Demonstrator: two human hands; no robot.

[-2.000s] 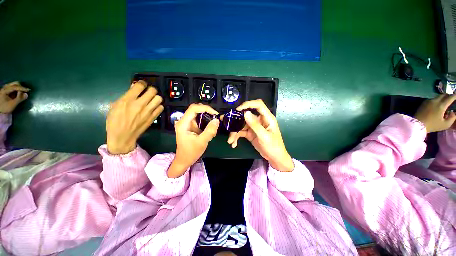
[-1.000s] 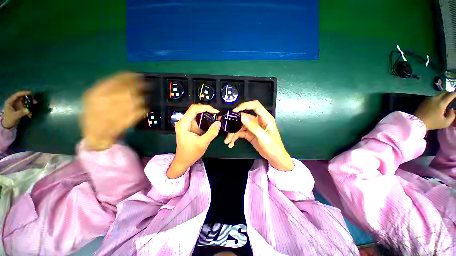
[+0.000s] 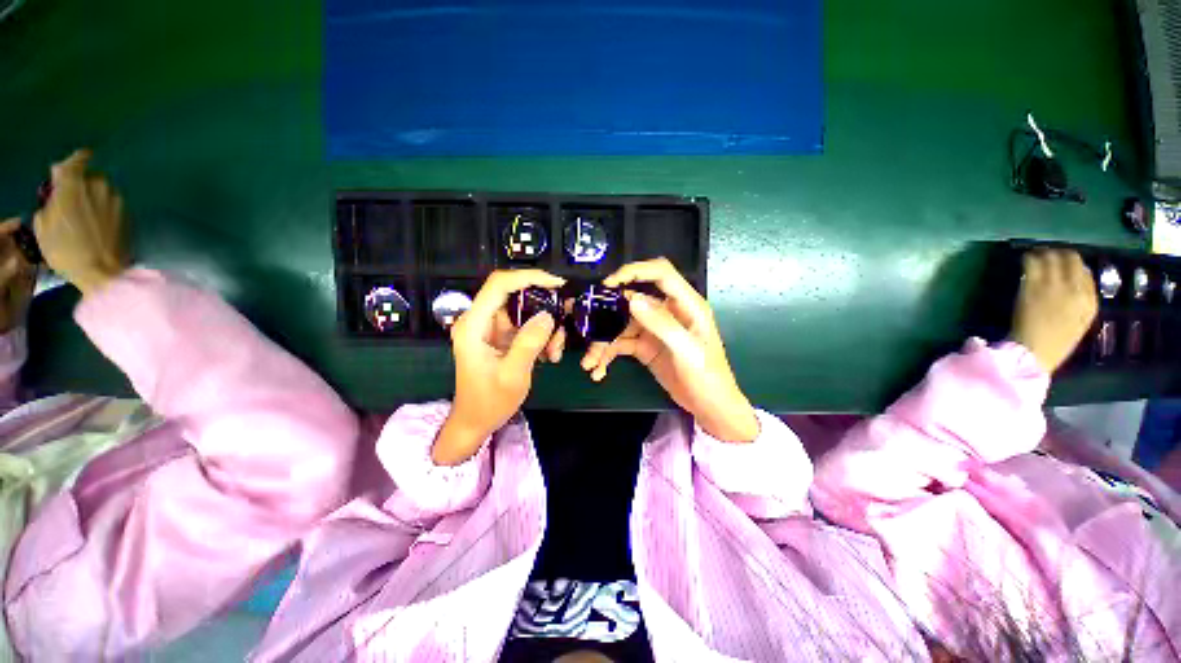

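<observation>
My left hand [image 3: 496, 356] holds a black round watch head [image 3: 534, 307] between thumb and fingers. My right hand [image 3: 680, 347] holds a second one [image 3: 600, 314], close beside the first. Both faces show thin lit lines. They are held over the near edge of a black compartment tray [image 3: 522, 200]. In its far row, two pockets hold lit units [image 3: 525, 237], and the two left pockets and the right one look empty. In its near row, two units [image 3: 386, 307] show at the left; my hands hide other pockets.
A blue mat [image 3: 576, 78] lies beyond the tray on the green bench [image 3: 894, 168]. A neighbour's hand [image 3: 80, 227] is at the far left. Another neighbour's hand [image 3: 1056, 304] is over a second tray [image 3: 1124, 259] at the right. A black cable [image 3: 1043, 171] lies at the back right.
The left neighbour's hand has moved from the tray to the far left, and the unit in the far row's second pocket is gone. The right neighbour's hand has moved left. My hands have barely moved.
</observation>
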